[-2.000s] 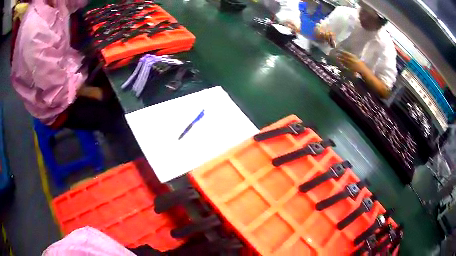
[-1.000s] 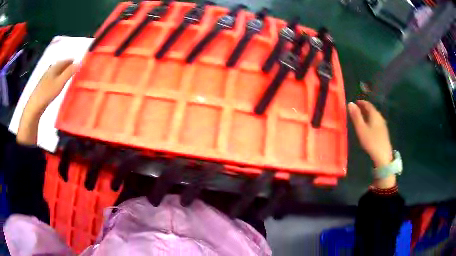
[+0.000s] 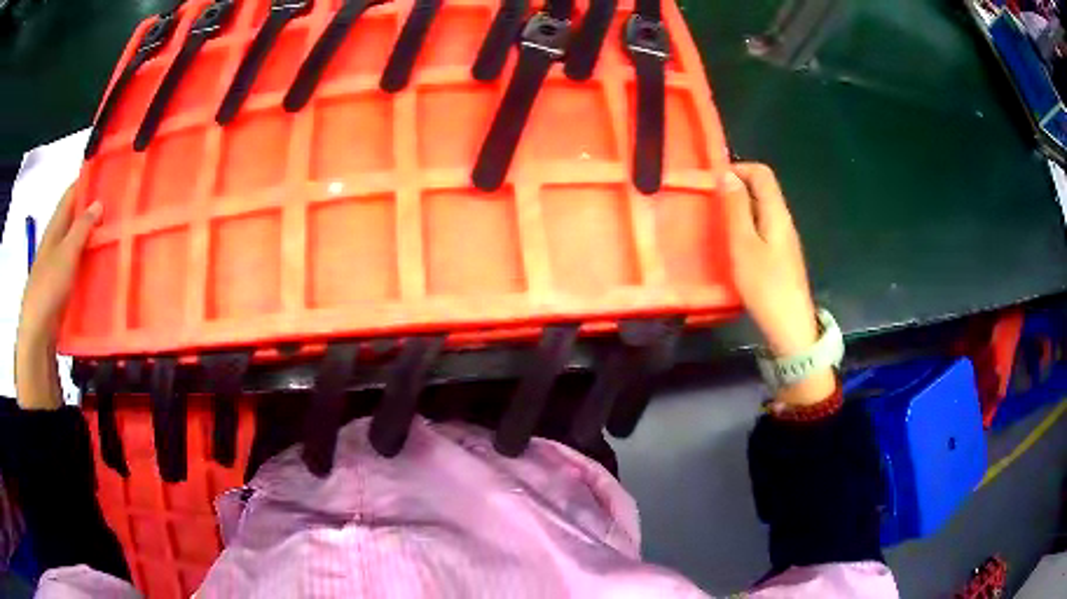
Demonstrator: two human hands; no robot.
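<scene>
The orange-red compartment tray (image 3: 351,252) lies in front of me. Several smartwatches (image 3: 544,35) with black straps lie across its far rows; its near pockets hold none. More black straps (image 3: 336,404) hang down below the tray's near edge. My left hand (image 3: 56,263) is at the tray's left edge, thumb on top. My right hand (image 3: 766,252), with a pale wristwatch (image 3: 807,357) and red beads on its wrist, is at the right edge. The undersides of both hands' grips are hidden.
A green bench (image 3: 901,187) extends right. White paper with a blue pen (image 3: 31,240) is at left, partly covered by my arm. Another red tray (image 3: 164,503) is below the bench edge at lower left. A blue stool (image 3: 936,445) stands at lower right.
My hands have moved from beside the tray onto its left and right edges. The view has shifted, so the tray appears further left and higher in the picture.
</scene>
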